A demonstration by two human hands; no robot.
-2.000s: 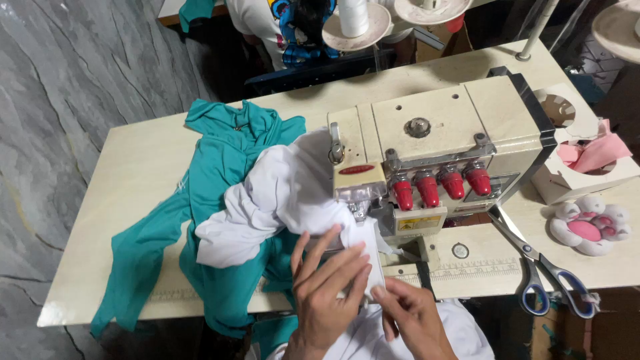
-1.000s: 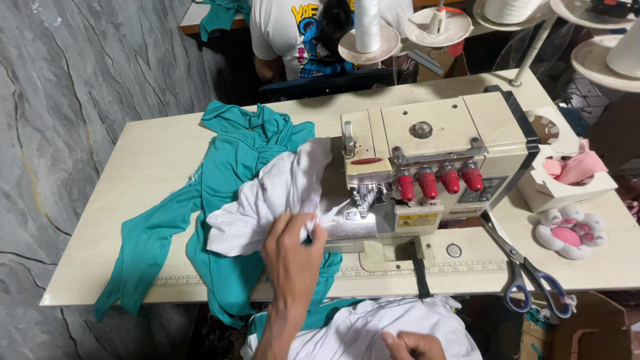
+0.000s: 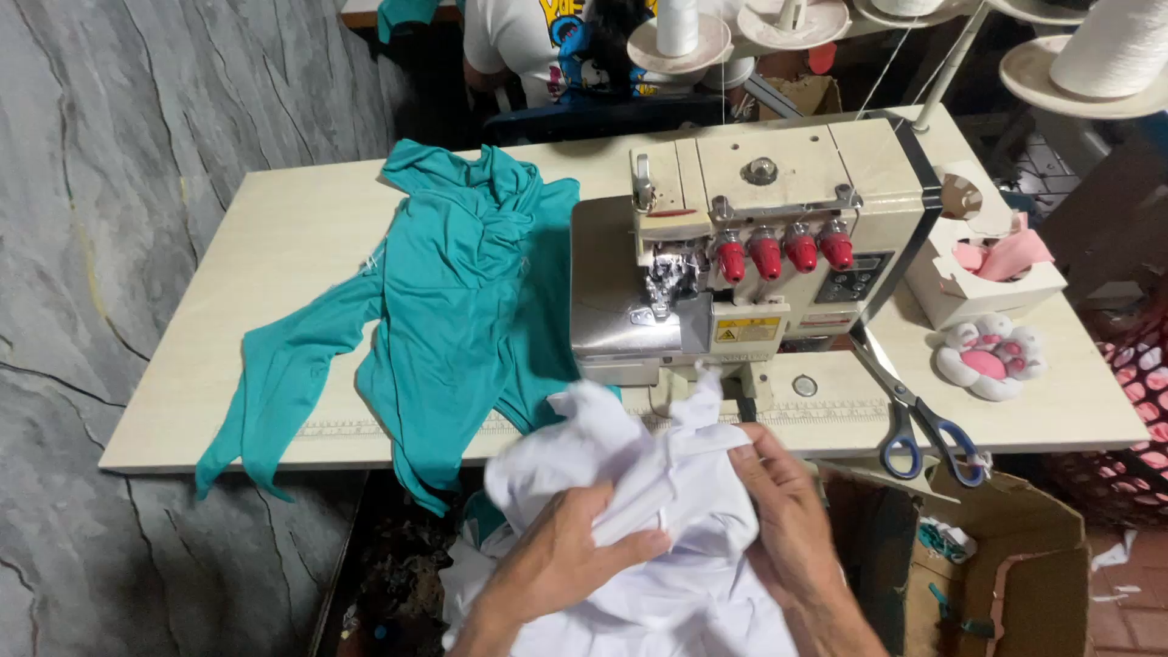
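White fabric (image 3: 675, 511) is bunched in front of the table's near edge, partly blurred. My left hand (image 3: 570, 552) grips it on the left with the thumb on top, and my right hand (image 3: 780, 502) pinches its upper right part. Just beyond stands a cream overlock sewing machine (image 3: 785, 173) with red tension knobs; its metal plate (image 3: 616, 283) is bare. Left of the machine, teal fabric pieces (image 3: 447, 301) lie spread on the table, some ends hanging over the front edge.
Scissors (image 3: 903, 397) with blue-grey handles lie at the front right edge, near a paw-shaped cushion (image 3: 990, 356) and a white box (image 3: 985, 274) holding pink fabric. Thread cones (image 3: 677, 27) stand behind. A cardboard box (image 3: 995, 557) with scraps sits below. A person (image 3: 538, 46) is beyond the table.
The white fabric has come off the machine plate and the teal pieces, toward me. My right hand, lower and away from that fabric a second ago, now grips it too.
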